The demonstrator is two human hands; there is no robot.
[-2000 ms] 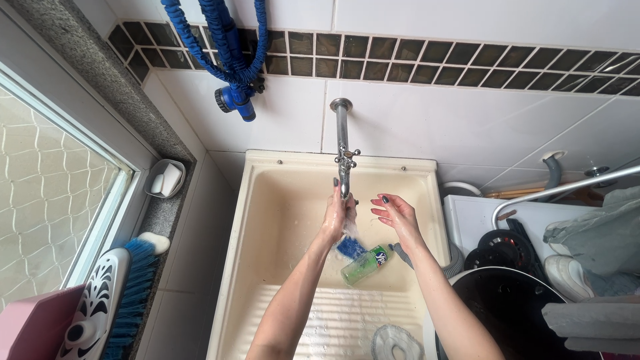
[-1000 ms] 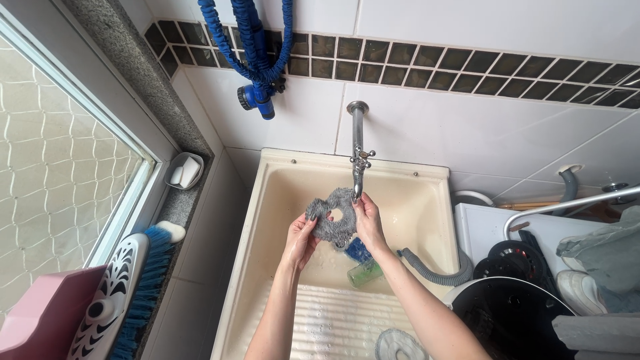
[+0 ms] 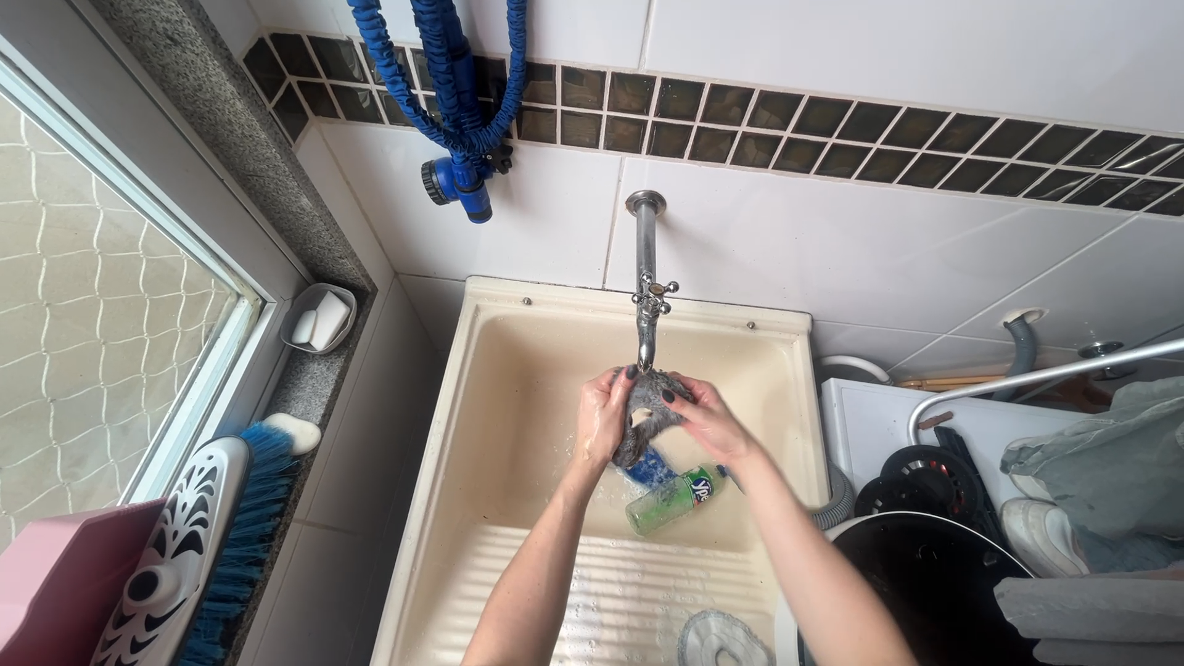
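Note:
A wet grey ring-shaped fabric pad (image 3: pixel 655 412) is held between both hands right below the spout of a chrome faucet (image 3: pixel 646 324). My left hand (image 3: pixel 606 412) grips its left side, and my right hand (image 3: pixel 708 412) grips its right side. Beneath them in the cream laundry sink (image 3: pixel 495 416) lie a blue cloth or sponge (image 3: pixel 650 470), partly hidden, and a green dish soap bottle (image 3: pixel 671 501) on its side. A second, paler round pad (image 3: pixel 721 640) rests on the ribbed washboard slope near the bottom edge of the view.
Above hangs a blue expandable hose (image 3: pixel 453 102). At left are a soap dish (image 3: pixel 319 319), a blue-bristled broom head (image 3: pixel 250 536) and a pink plastic item (image 3: pixel 74 583). On the right stand a black tub (image 3: pixel 925 592), a grey drain hose (image 3: pixel 835 499) and a white surface with shoes (image 3: pixel 1041 536).
Both hands first were apart under the faucet with the pad not visible, then held the grey pad spread out. Now the pad is up at the spout and partly folded.

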